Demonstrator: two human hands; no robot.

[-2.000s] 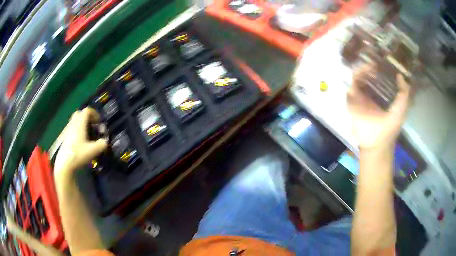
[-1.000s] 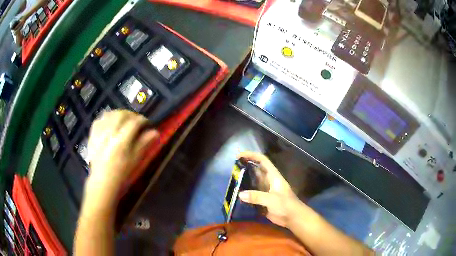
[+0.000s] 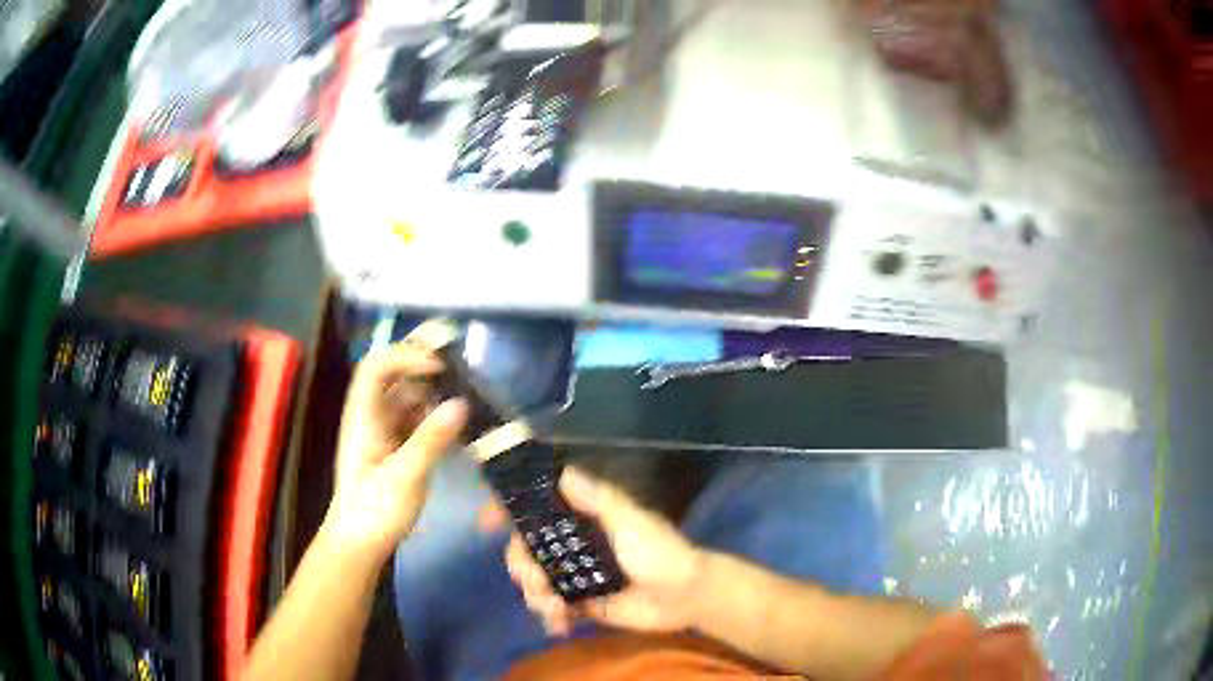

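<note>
An open flip phone [image 3: 539,512] is held in front of the machine, over the lap, its keypad half with white digits toward the lower right. My right hand [image 3: 639,559] grips the keypad half. My left hand [image 3: 406,419] holds the upper, screen half, which is blurred and partly hidden by the fingers. The smartphone [image 3: 539,366] lies behind the flip phone at the machine's front edge, partly covered.
The white machine [image 3: 552,273] has a blue-lit display [image 3: 712,250]. A silver wrench [image 3: 712,366] lies on the black strip [image 3: 798,412]. A black foam tray with closed phones [image 3: 87,466] is at left. A red tray [image 3: 213,220] is at upper left.
The view has swung right. The phone, edge-on in my right hand before, now shows open with its keypad visible. My left hand has left the foam tray and joined my right on the phone.
</note>
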